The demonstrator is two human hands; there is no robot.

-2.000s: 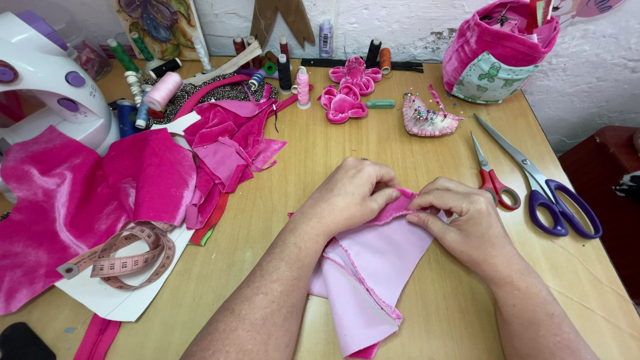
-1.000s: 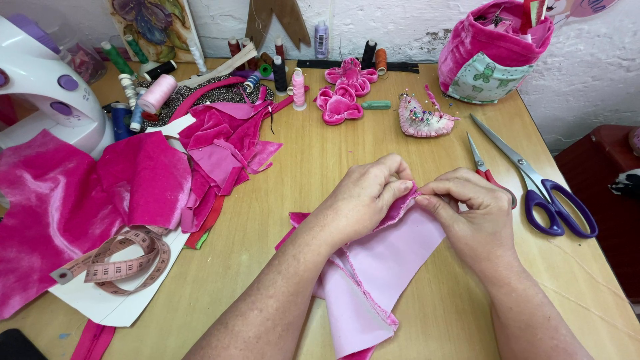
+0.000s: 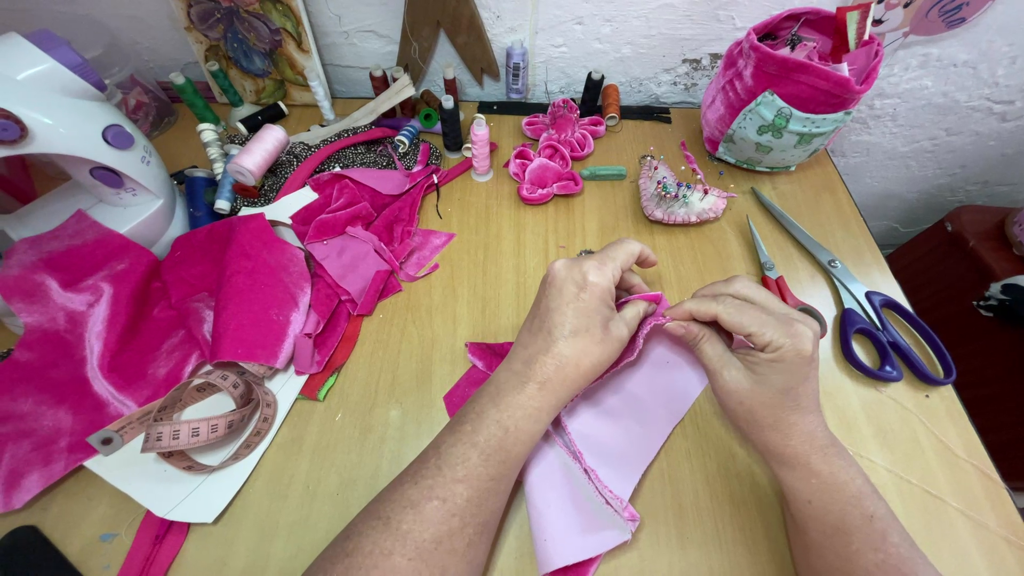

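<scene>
A piece of pink velvet fabric point(image 3: 632, 424), its pale pink underside up and a sewn seam running along it, lies at the front middle of the table. My left hand point(image 3: 592, 312) grips its folded far edge between thumb and fingers. Close by on the right, my right hand point(image 3: 744, 344) pinches the corner of that same edge with thumb and forefinger. Just beyond the right hand lie small red-handled scissors point(image 3: 770, 268), partly hidden by it, and large purple-handled scissors point(image 3: 860, 312).
Farther back are a pincushion point(image 3: 684, 196) with pins, velvet flowers point(image 3: 546, 172), thread spools point(image 3: 480, 148) and a velvet fabric basket point(image 3: 788, 88). Velvet pieces point(image 3: 240, 296), a coiled tape measure point(image 3: 208, 424) and a white sewing machine point(image 3: 80, 144) occupy the left.
Both hands have kept their hold on the fabric's edge. The right hand has shifted slightly right, covering part of the small scissors' handles.
</scene>
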